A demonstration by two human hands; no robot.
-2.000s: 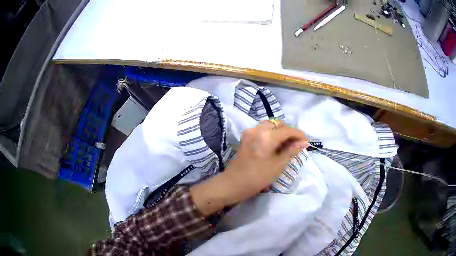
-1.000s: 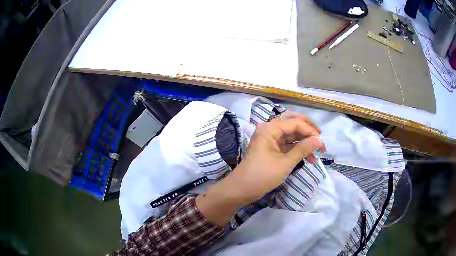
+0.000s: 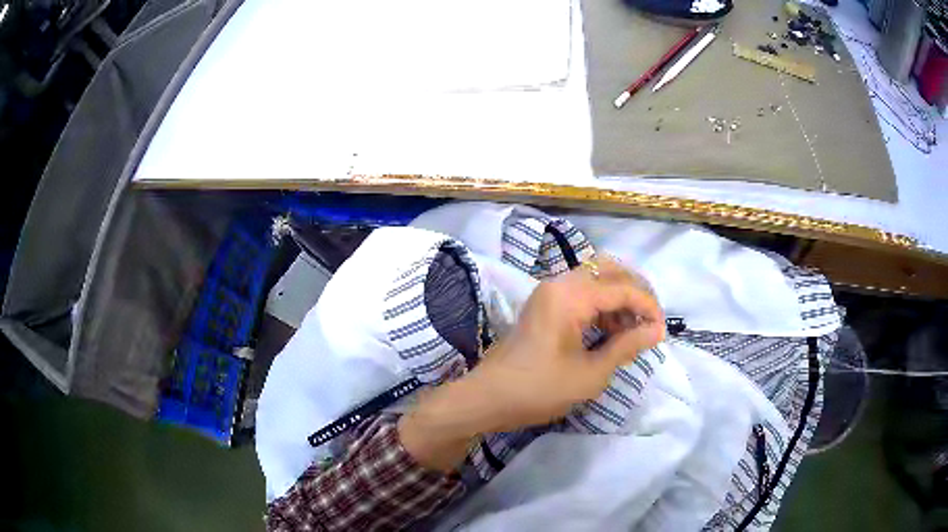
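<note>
My left hand (image 3: 582, 338) reaches in from the lower left in a checked sleeve. Its thumb and fingertips are pinched together on the white garment (image 3: 343, 312) at a striped part, with a ring-like band on one finger. Anything small between the fingertips is hidden or too blurred to tell. A black label (image 3: 366, 409) with white lettering lies on the cloth left of my wrist. Black tape (image 3: 812, 390) runs along the striped edge at the right. A pale thread (image 3: 899, 372) stretches to the right picture edge. My right hand is not in view.
The white table (image 3: 364, 94) has a worn wooden edge above the garment. A grey-beige mat (image 3: 748, 145) bears a red pencil (image 3: 660, 68), a white pen (image 3: 686, 59), a ruler (image 3: 774, 62) and small bits. Blue crates (image 3: 208, 358) and a grey bin (image 3: 94, 208) stand left.
The camera view has shifted a little. My left hand stays pinched at the striped cloth, its fingers closer together than a second ago. The pale thread at the right shows more clearly.
</note>
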